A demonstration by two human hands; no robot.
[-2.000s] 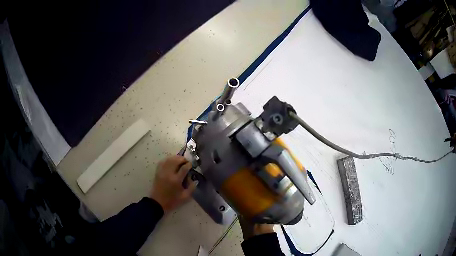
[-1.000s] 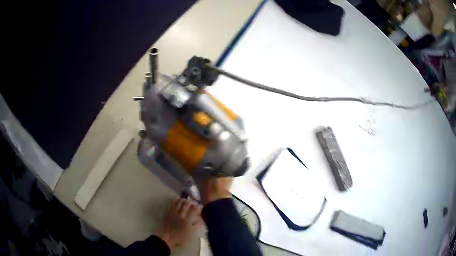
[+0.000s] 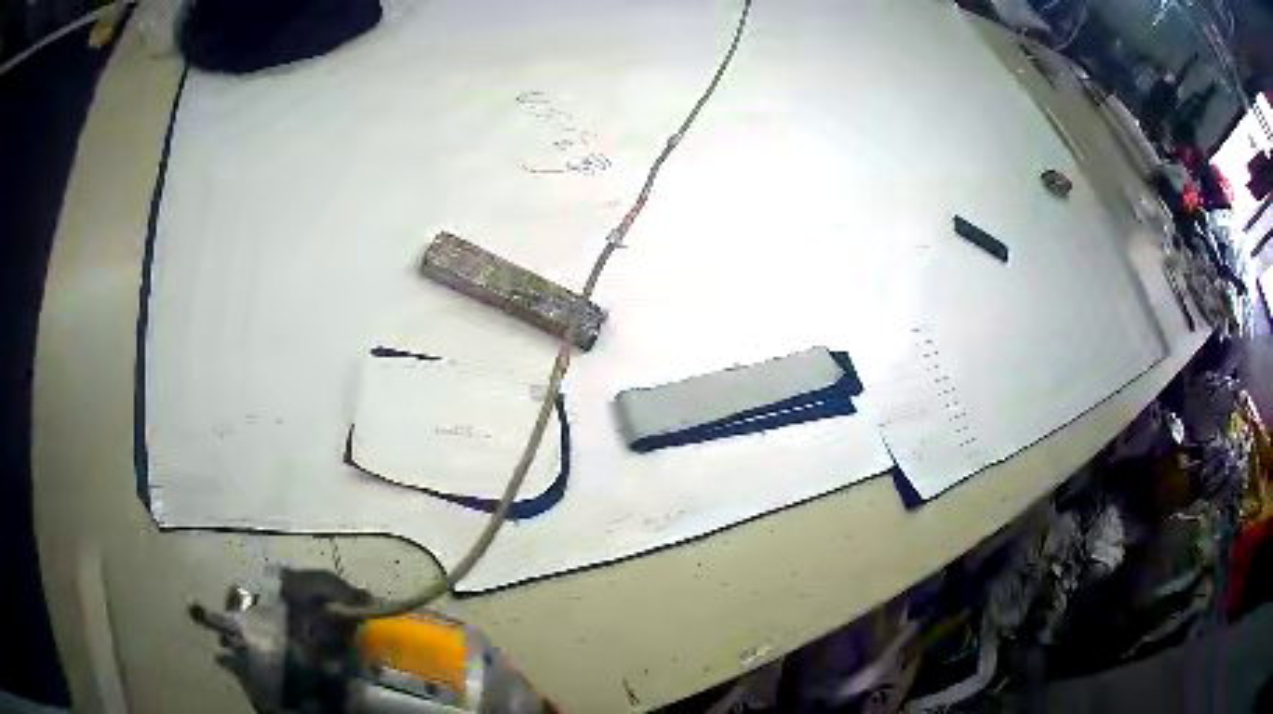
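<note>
The cloth cutting machine [image 3: 363, 656] is at the bottom left, cut off by the lower edge; its grey body and orange band show. Its power cord [image 3: 607, 251] runs up across the paper and over the weight bar [image 3: 510, 289]. The white paper marker [image 3: 782, 209] covers the fabric lay [image 3: 143, 321], whose dark edge shows at the left and front. A cut curved bundle [image 3: 454, 433] lies below the weight bar, with the cord across its right part. A grey-topped cut strip bundle [image 3: 733, 395] lies to its right. Neither of my hands is visible.
A dark cloth bundle [image 3: 279, 31] lies at the top left. A small dark bar [image 3: 980, 237] and a small dark lump [image 3: 1057, 181] lie on the paper at the right. Cream table [image 3: 670, 621] borders the lay's front; cluttered scraps [image 3: 1117, 516] are beyond its right edge.
The view has turned to the right. The cutter now shows at the bottom left, off the lay's cut edge. My hands have left the picture. The cord now crosses the weight bar and curved bundle.
</note>
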